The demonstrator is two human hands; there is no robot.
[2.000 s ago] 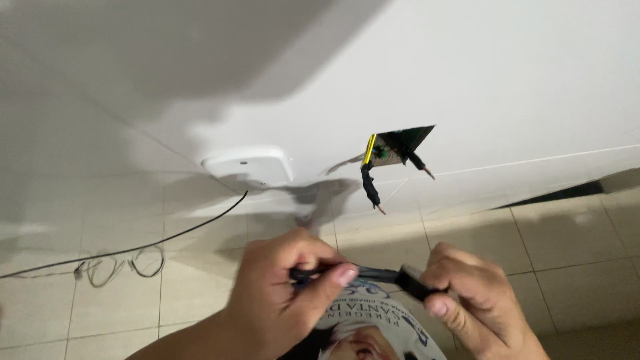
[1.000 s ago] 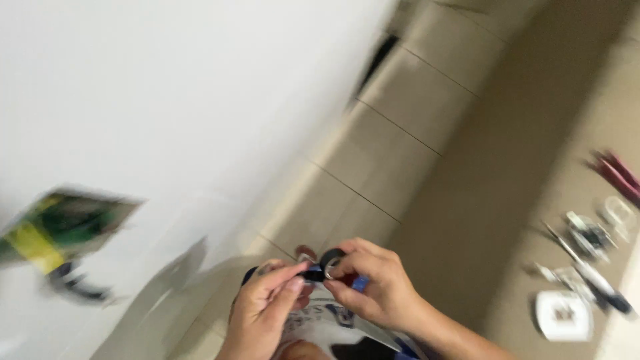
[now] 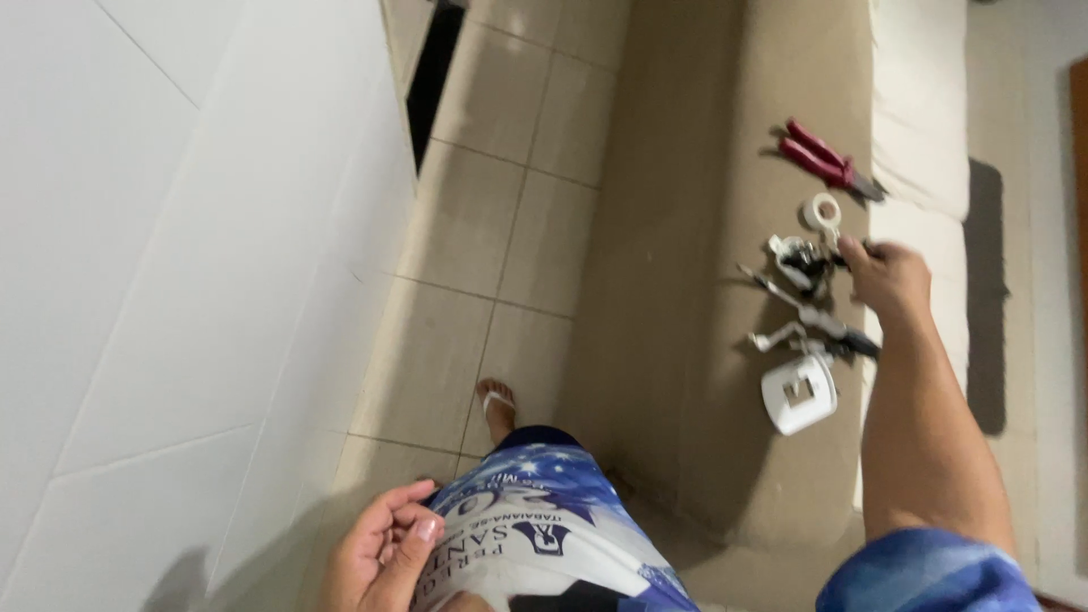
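My right hand reaches over the tan padded furniture and touches a dark item among small parts; its fingertips are partly hidden, so its grip is unclear. Beside it lie a roll of white tape, a white fitting with dark parts, and a screwdriver-like tool with a dark handle. Pliers with red handles rest farther up. A white square cover plate with a central opening is nearest me. My left hand hangs by my shirt, its fingers loosely curled, with nothing visible in it.
A white wall runs along the left. Pale floor tiles lie between it and the tan furniture, which carries a white cushion or cloth. A foot in a sandal stands on the tiles.
The view has swung right, away from the wall opening with taped wires. My hands, earlier together on a black roll-like item, are apart; my right hand has moved out to the laid-out tools.
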